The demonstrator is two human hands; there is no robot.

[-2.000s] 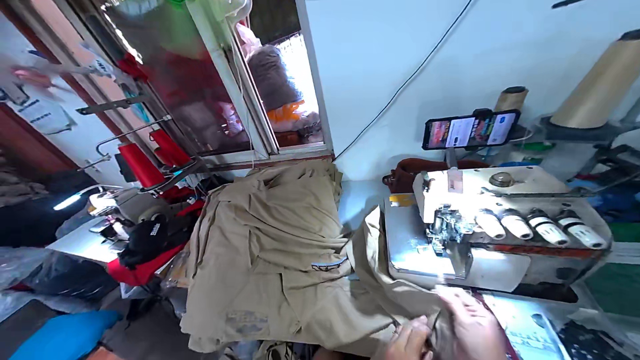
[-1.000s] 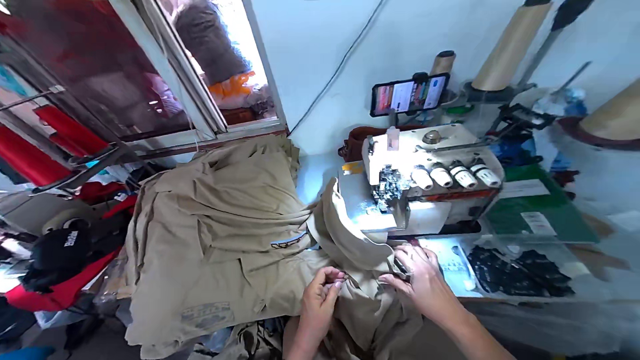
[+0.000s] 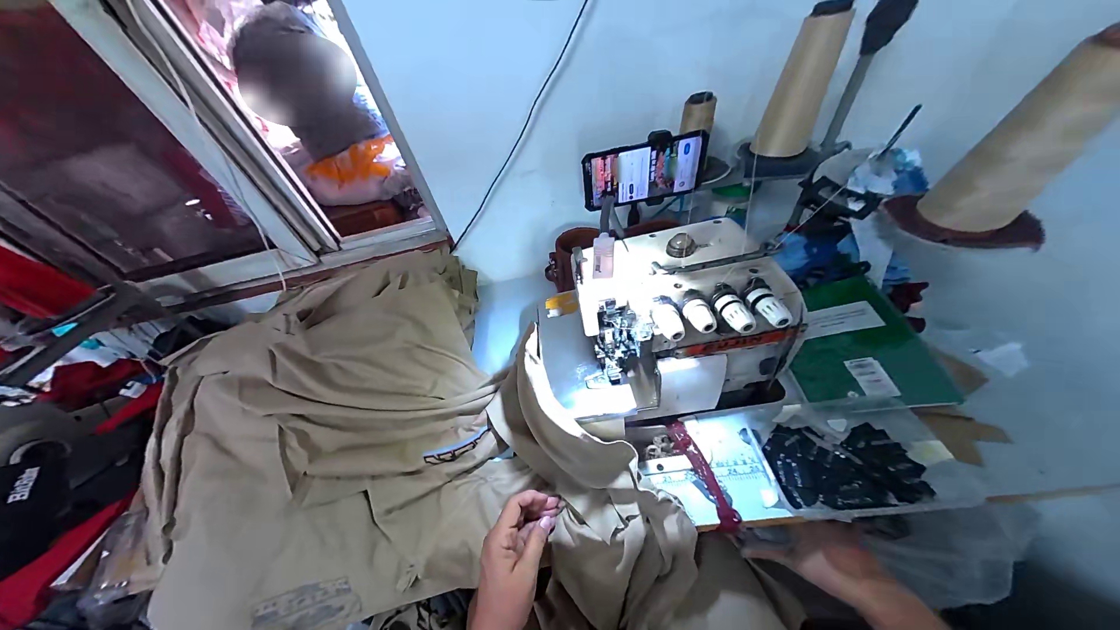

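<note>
Khaki fabric (image 3: 350, 420) covers the table on the left, and part of it is draped up against the plate of an overlock sewing machine (image 3: 691, 289). My left hand (image 3: 516, 551) is at the front of the draped part, thumb and fingertips together at its edge; whether cloth is pinched between them is unclear. Blurred, my right hand (image 3: 814, 556) is by the table's front edge, below a white ruler-marked board (image 3: 709, 468) with a dark red strip (image 3: 704, 472) across it. Its fingers are partly hidden, and what it touches cannot be told.
A clear plastic bag of black pieces (image 3: 844, 464) lies right of the board, beside a green folder (image 3: 875, 350). Thread cones (image 3: 801, 87) stand behind the machine. A phone (image 3: 646, 171) is mounted above it. At the left, a person (image 3: 293, 74) shows through the window (image 3: 385, 236).
My right hand has left the khaki fabric and moved right, to the table's front edge. My left hand stays near the fabric. The view has swung to the right since the oldest frame.
</note>
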